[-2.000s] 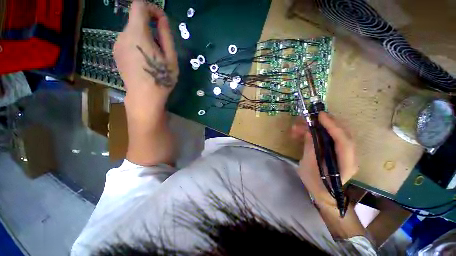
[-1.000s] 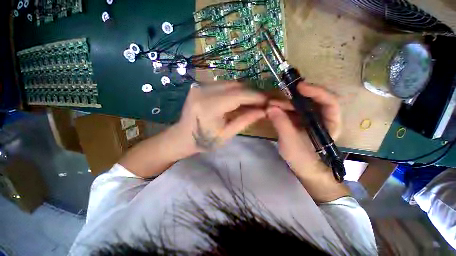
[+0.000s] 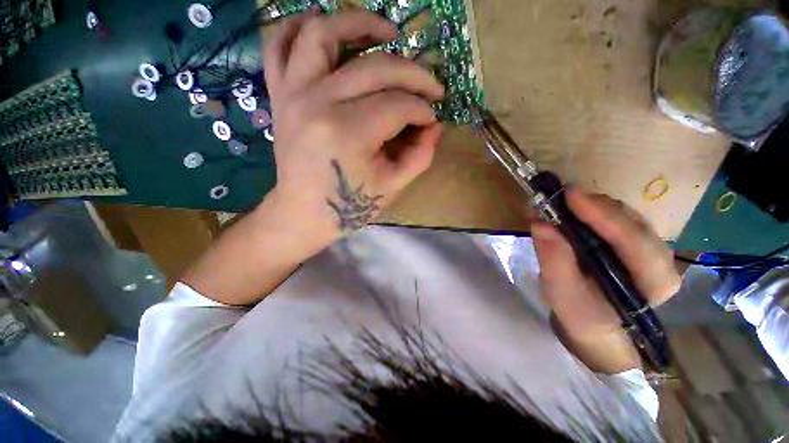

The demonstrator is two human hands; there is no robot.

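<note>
My right hand (image 3: 606, 268) is shut on the black soldering iron (image 3: 597, 251). Its metal tip is at the lower right corner of the green PCB panel (image 3: 458, 52), which lies on the brown board (image 3: 554, 86). My left hand (image 3: 346, 121) lies over the panel's left and lower part, thumb and index fingertips together at its lower edge. Whether they pinch a thin wire cannot be told. Dark lead wires (image 3: 216, 48) run from the panel to white round components (image 3: 201, 15) on the green mat. My left hand hides part of the wires and panel.
Another PCB panel (image 3: 56, 138) lies at left, with part of one at the top left corner. A round tin (image 3: 727, 73) stands at the upper right. Yellow rings (image 3: 656, 189) lie below it. A black cable (image 3: 735, 265) runs off right. Cardboard boxes (image 3: 156, 242) are below the bench.
My left hand has moved from beside my right hand up onto the panel. The iron has moved lower relative to the panel, its tip now at the lower right corner. The camera view has shifted.
</note>
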